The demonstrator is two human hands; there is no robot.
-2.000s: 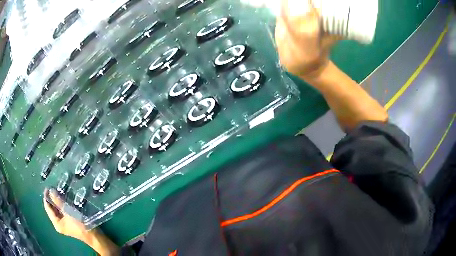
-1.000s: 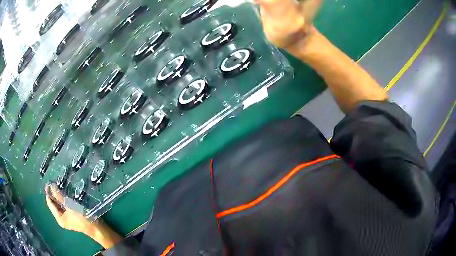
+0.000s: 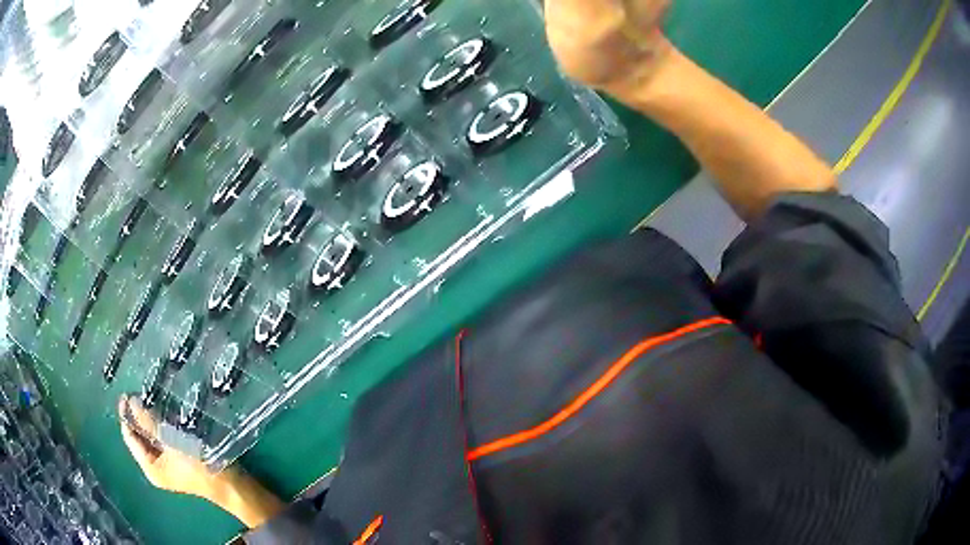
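Observation:
A clear blister tray (image 3: 374, 317) slants across the left and centre, with rows of round black parts bearing silver rings, one part (image 3: 413, 192) per pocket. My left hand (image 3: 176, 468) is at the tray's lower left corner, fingers closed around its edge; a small dark patch shows between the fingers. My right hand (image 3: 606, 43) is above the tray's upper right corner, cut off by the top edge of the picture. What it holds is out of view. A small white label (image 3: 550, 195) sits at the tray's near edge.
Green matting (image 3: 468, 303) lies under the tray. At the lower left are shiny clear trays (image 3: 48, 468) with dark parts. Grey floor (image 3: 862, 64) with yellow lines is at the right. My dark-clothed torso is close to the tray's near edge.
Two seconds ago my right hand held a white ribbed bottle that showed at the top; it is now out of view. The right hand moved slightly up and left. The tray sits slightly higher in view.

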